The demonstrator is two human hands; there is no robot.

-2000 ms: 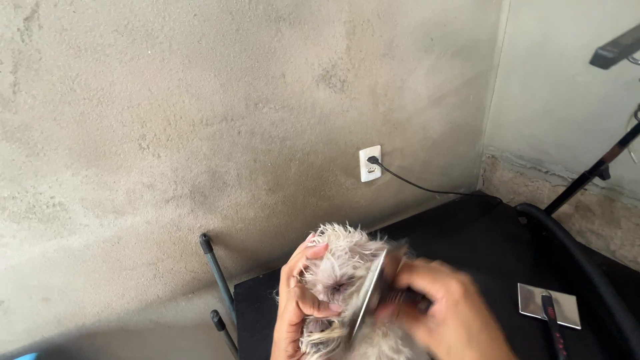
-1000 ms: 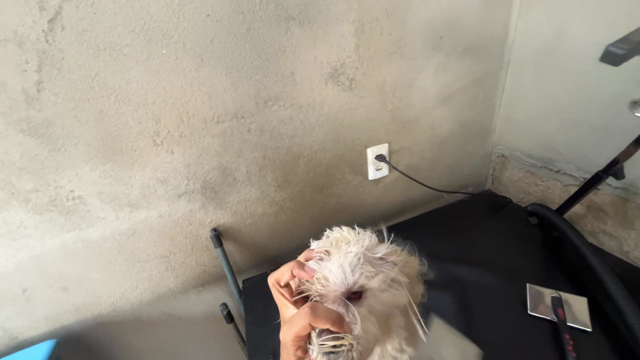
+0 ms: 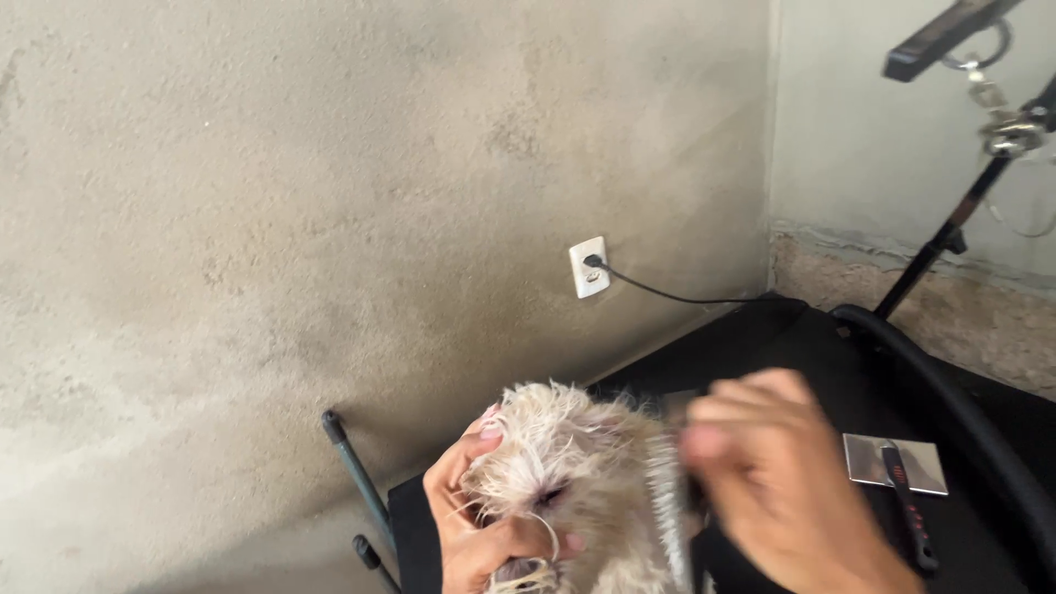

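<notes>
A small dog with shaggy cream fur (image 3: 577, 470) is at the bottom centre, its face turned to the left. My left hand (image 3: 478, 520) clasps its muzzle and the side of its head, fingers around the face. On the right, my right hand (image 3: 767, 462), blurred, grips a pet slicker brush (image 3: 667, 503), whose wire bristles touch the fur at the side of the head. The brush's handle is mostly hidden by my fingers.
On the black table (image 3: 751, 338), a second slicker brush (image 3: 895, 466) lies at the right beside a thick black hose (image 3: 949, 371). A black grooming arm (image 3: 924, 247) rises behind. A cord runs to the wall outlet (image 3: 589, 268). Capped metal legs (image 3: 359, 470) stand at the left.
One second ago my right hand was out of clear view; now it is at the dog's head with the brush. My left hand has stayed on the muzzle.
</notes>
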